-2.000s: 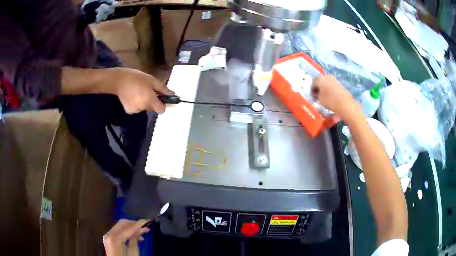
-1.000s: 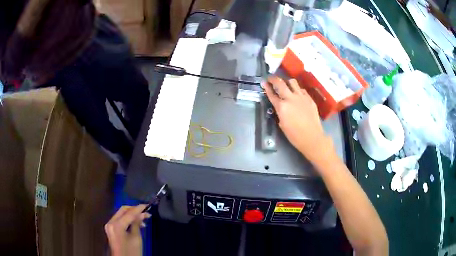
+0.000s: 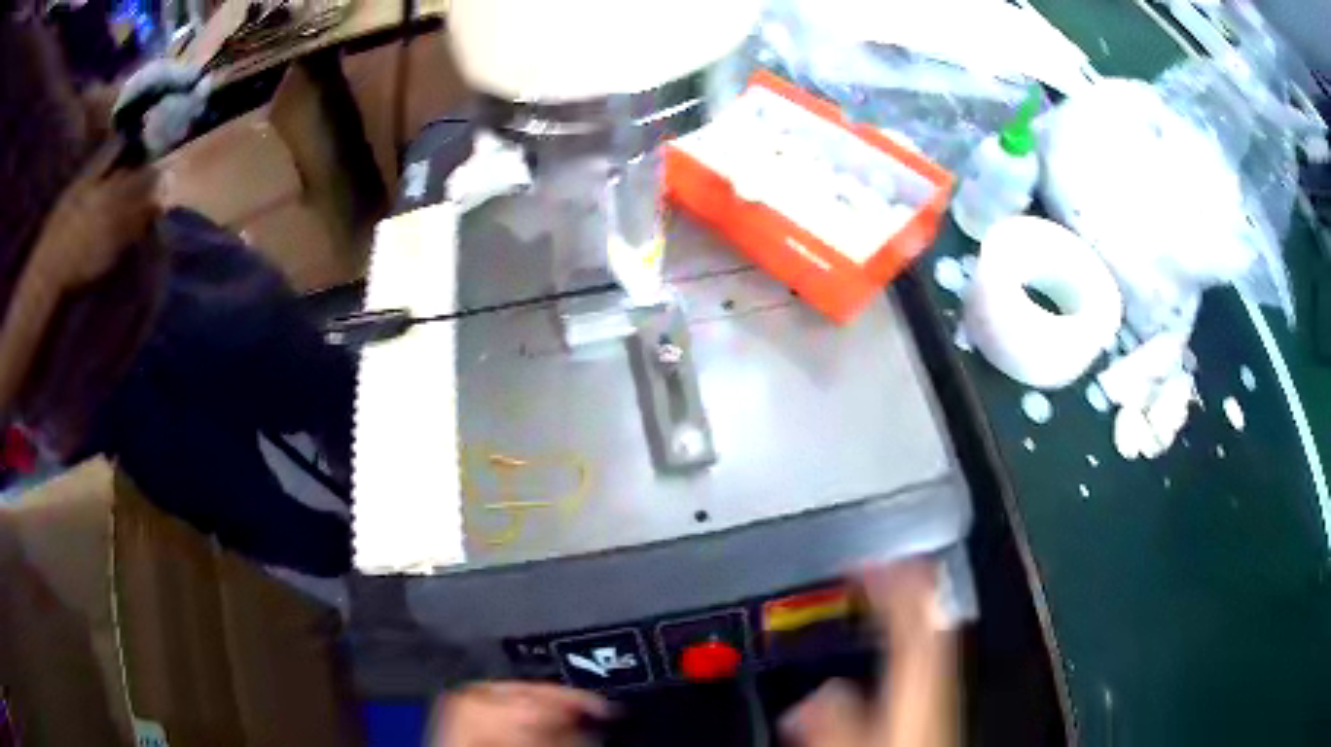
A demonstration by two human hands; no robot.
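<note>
A thin black rod (image 3: 504,304) lies across the machine base, its black grip (image 3: 368,326) over the left foam strip (image 3: 404,394). Its far end reaches the clear block (image 3: 599,324) under the horn (image 3: 637,251); the round head cannot be made out there. The slotted clamp bar (image 3: 676,401) is in front of it. My left hand (image 3: 514,717) is blurred and cut off by the bottom edge, left of the red button (image 3: 711,661). My right hand (image 3: 893,649) is blurred at the front right of the machine. Neither hand's grip can be told.
The large press head (image 3: 602,51) is above. An orange box (image 3: 803,256) with white pieces stands right of the horn. A white roll (image 3: 1042,302), green-tipped bottle (image 3: 1003,175) and plastic bags are on the green bench. Another person (image 3: 219,365) is at left, near cartons (image 3: 234,628).
My right hand has left the rod's end and moved down to the machine's front right. My left hand has moved right, along the front. The view has shifted.
</note>
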